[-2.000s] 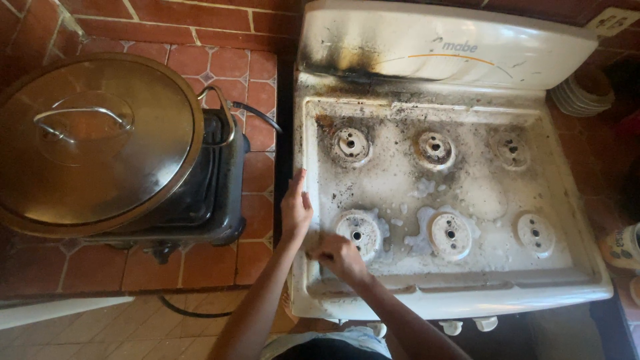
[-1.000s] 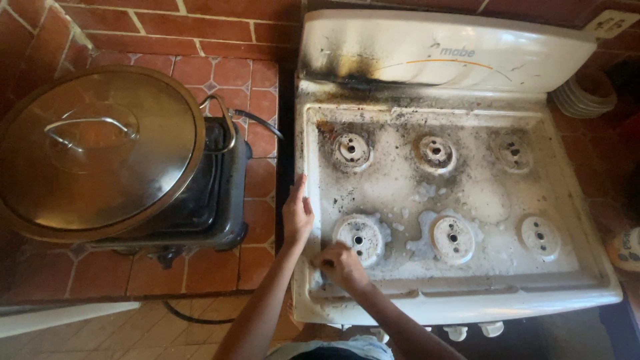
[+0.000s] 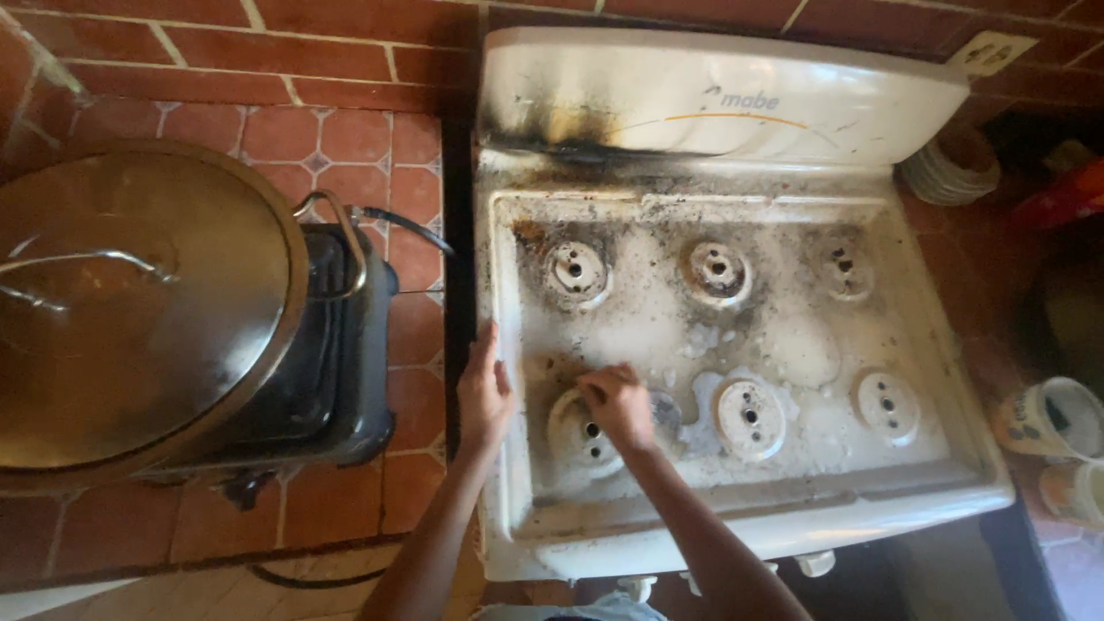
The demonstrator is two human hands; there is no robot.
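A white Mabe gas stove (image 3: 638, 336) with bare burner seats lies before me, its top wet, with soot and dark specks. My left hand (image 3: 486, 388) rests on the stove's left rim, fingers pointing up along the edge, holding nothing that shows. My right hand (image 3: 619, 404) is bent over the front left burner seat (image 3: 586, 440), fingers curled down; whether something small is in them is hidden. Bluish-grey wet patches lie around the front middle burner seat (image 3: 751, 418). Black and brown scorching marks the left of the backsplash (image 3: 742, 95).
On the tiled counter (image 3: 418, 328) at left, a large lidded metal pot (image 3: 147, 310) stands on a dark portable burner (image 3: 366, 379). Stacked dishes (image 3: 949, 168) are behind right, with plastic tubs (image 3: 1048, 418) at the right edge. A wall outlet (image 3: 992, 53) is behind; stove knobs (image 3: 816, 564) line the front.
My right hand has moved from the stove's front left corner, up and right, over the front left burner seat. My left hand stays at the left rim.
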